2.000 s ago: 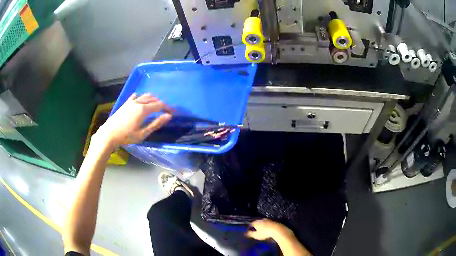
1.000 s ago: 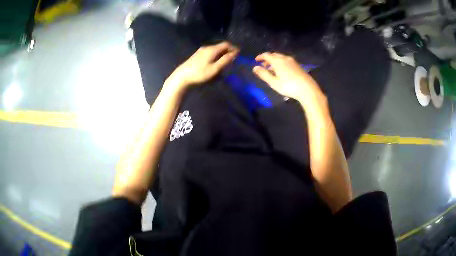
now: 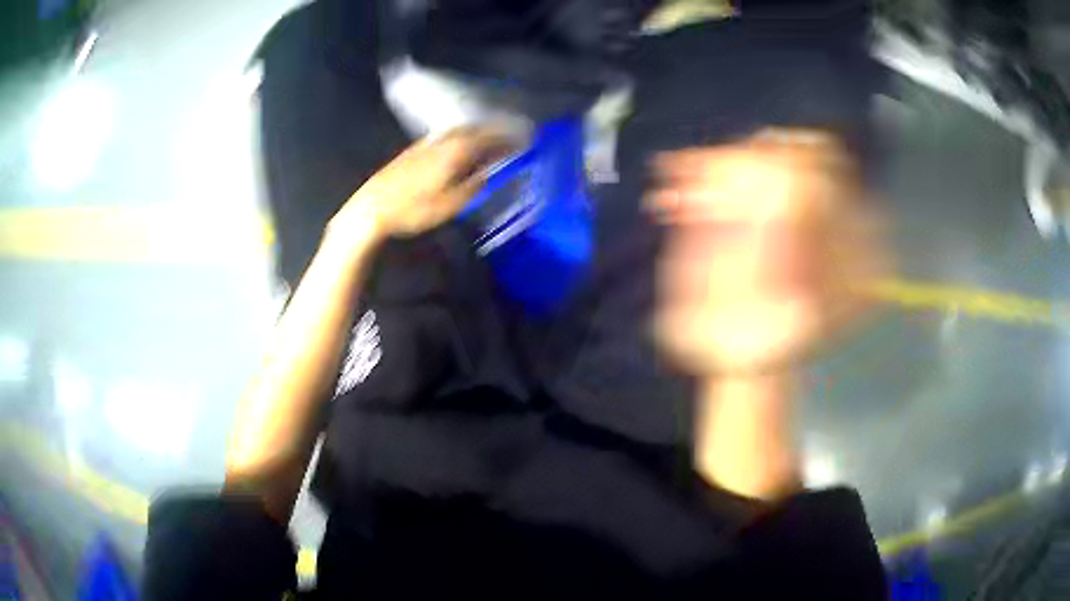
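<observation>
My left hand (image 3: pixel 440 182) is at the centre left over my lap, fingers bent, at the edge of a bright blue surface between my legs. The blue surface (image 3: pixel 546 241) looks like the plastic stool and shows pale streaks. No held object can be made out in my left hand. My right hand (image 3: pixel 757 247) is raised at the centre right and strongly blurred. Whether it holds anything cannot be told. No cables can be made out.
My dark-clothed legs (image 3: pixel 317 141) spread to both sides of the blue surface. The grey floor (image 3: pixel 153 317) with yellow lines lies on both sides. Blurred grey and black equipment (image 3: pixel 974 71) stands at the upper right.
The view has swung from the tray and machine down to my lap. Since then my right hand has risen and moved right, my left hand has moved slightly left, and more blue surface shows.
</observation>
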